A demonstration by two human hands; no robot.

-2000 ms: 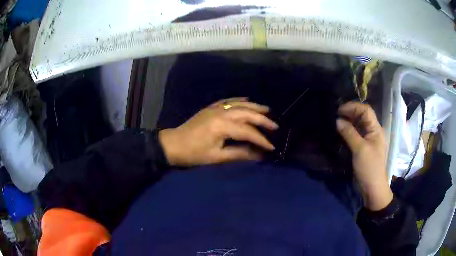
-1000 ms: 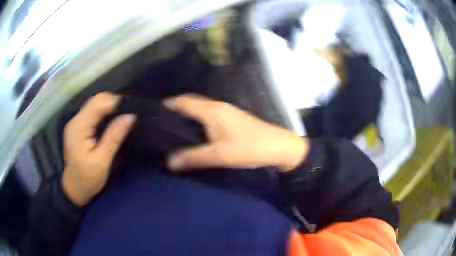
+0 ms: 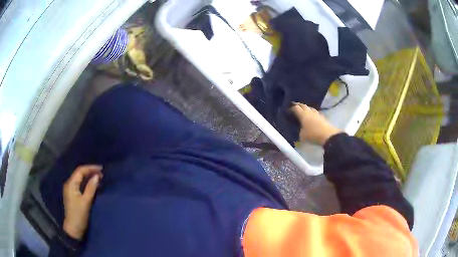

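Observation:
My right hand (image 3: 314,124) is over the white plastic bin (image 3: 369,90), with its fingers closed on dark cloth (image 3: 306,65). Its fingertips are partly hidden in the cloth. The dark cloth lies in folds across the middle of the bin. My left hand (image 3: 80,198) is low at the left, over the dark blue cloth on my lap (image 3: 165,165). Its thumb and finger are curled close together. Whether they pinch anything dark cannot be told.
The white table edge (image 3: 60,75) curves along the left. A striped roll (image 3: 113,46) and yellowish cloth (image 3: 138,55) are near it. White sheets (image 3: 221,52) lie in the bin. A yellow mesh crate (image 3: 402,110) stands right of the bin.
The view has swung right towards the bin. My right hand has left the dark cloth at my lap and reached into the bin. The hands have moved apart; my left hand stays near the lap.

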